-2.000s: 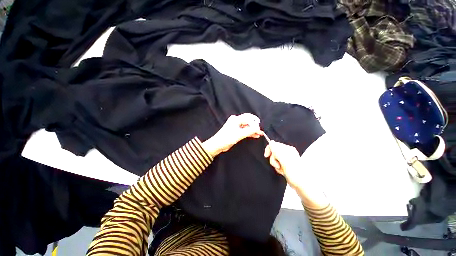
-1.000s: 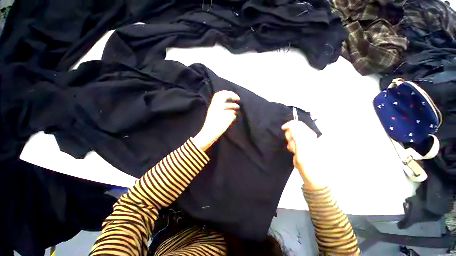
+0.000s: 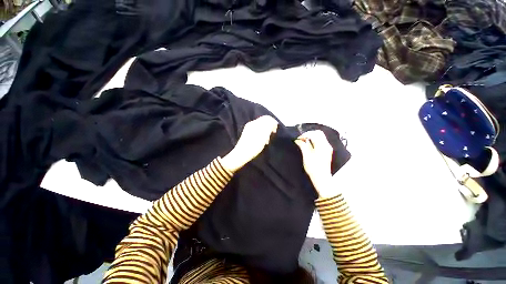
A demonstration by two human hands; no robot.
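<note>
A black garment (image 3: 255,194) lies across the white tabletop and hangs over its front edge. My left hand (image 3: 256,140) pinches the cloth near the garment's upper edge, with the fingers closed on it. My right hand (image 3: 315,151) is just to the right, with its fingertips at the cloth. A small pale bit shows above the right fingertips; whether it is a blade or thread cannot be told. The right palm is hidden. Fine loose threads (image 3: 344,138) show at the garment's right edge.
Other black garments (image 3: 266,33) lie along the far and left sides of the white table (image 3: 388,183). A brown checked garment (image 3: 416,50) is at the far right. A navy pouch (image 3: 459,125) with a light strap lies at the right edge.
My right hand first moved right and up, away from my left hand, with a slim pale tool showing, then came back left beside it. My left hand moved up, then slightly right and down.
</note>
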